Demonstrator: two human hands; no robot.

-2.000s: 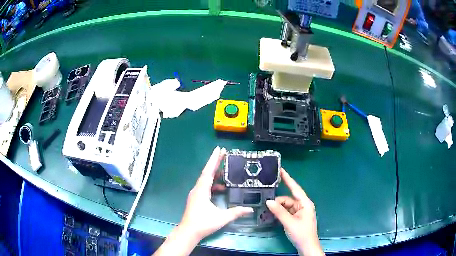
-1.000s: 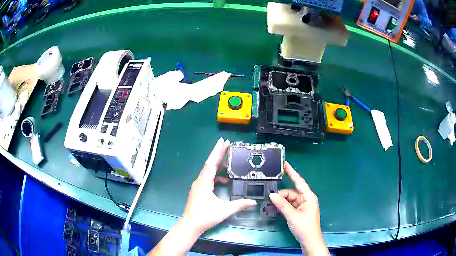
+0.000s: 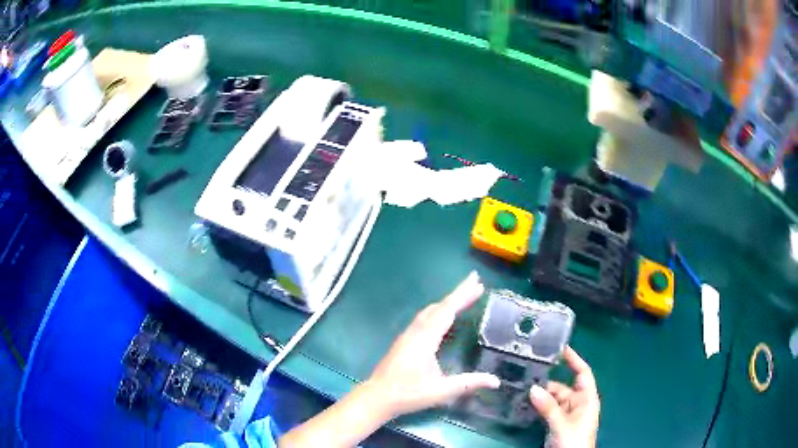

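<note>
A grey-black housing [image 3: 523, 331] is held upright above the green mat, near the bench's front edge; its upper section has a round hole. My left hand [image 3: 429, 354] is at its left side, with the thumb over the lower left edge and the index finger extended beside the top corner. My right hand [image 3: 573, 404] grips its lower right edge, fingers bent. The black fixture [image 3: 584, 249] lies beyond, under the raised cream press head [image 3: 630, 131], with a yellow button box at its left [image 3: 502, 230] and another at its right [image 3: 654, 287]. The picture is blurred.
The white tape dispenser [image 3: 293, 188] and its cord stand left of my hands. Crumpled white paper [image 3: 446, 179] lies behind. Several housings lie in the blue bin [image 3: 52, 350]; two more [image 3: 175, 121] are at the back left. A tape ring [image 3: 761, 367] is at right.
The view has turned left and tilted, so the bench things shift right. The press head rose off the fixture between the earlier frames. The held housing's upper section now looks lighter. Both hands stay at it.
</note>
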